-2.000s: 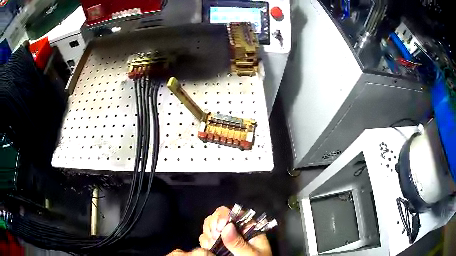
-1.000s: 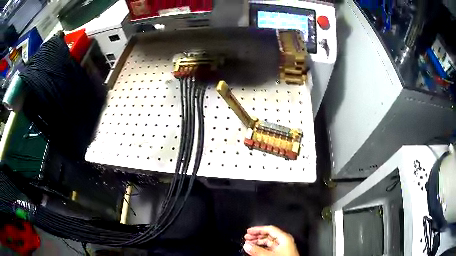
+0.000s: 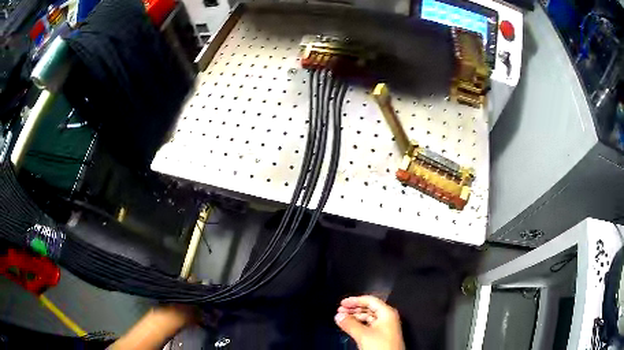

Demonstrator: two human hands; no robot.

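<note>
My right hand point(image 3: 373, 322) is at the bottom centre, in front of the table, with loosely curled fingers and nothing visible in it. My left hand point(image 3: 183, 313) is low at the left, beside the black cable bundle point(image 3: 137, 277); its fingers are dark and hidden, so a hold cannot be told. Several black cables run from the rear fixture point(image 3: 335, 57) over the table's front edge into that bundle. The near brass-coloured fixture point(image 3: 436, 179) lies at the table's right with no cables in it, and its yellow bar point(image 3: 392, 119) is raised to the rear left.
The perforated table plate point(image 3: 253, 137) spans the centre. Stacked yellow fixtures point(image 3: 469, 68) stand at the rear right by the control panel point(image 3: 460, 19). Grey cabinets are at the right. A large black cable hank point(image 3: 126, 75) hangs at the left. A red object point(image 3: 29, 270) is at the lower left.
The view has swung left and down, shifting the table right. The cable ends held two seconds ago are no longer visible. My left hand, out of view one second ago, now shows by the bundle.
</note>
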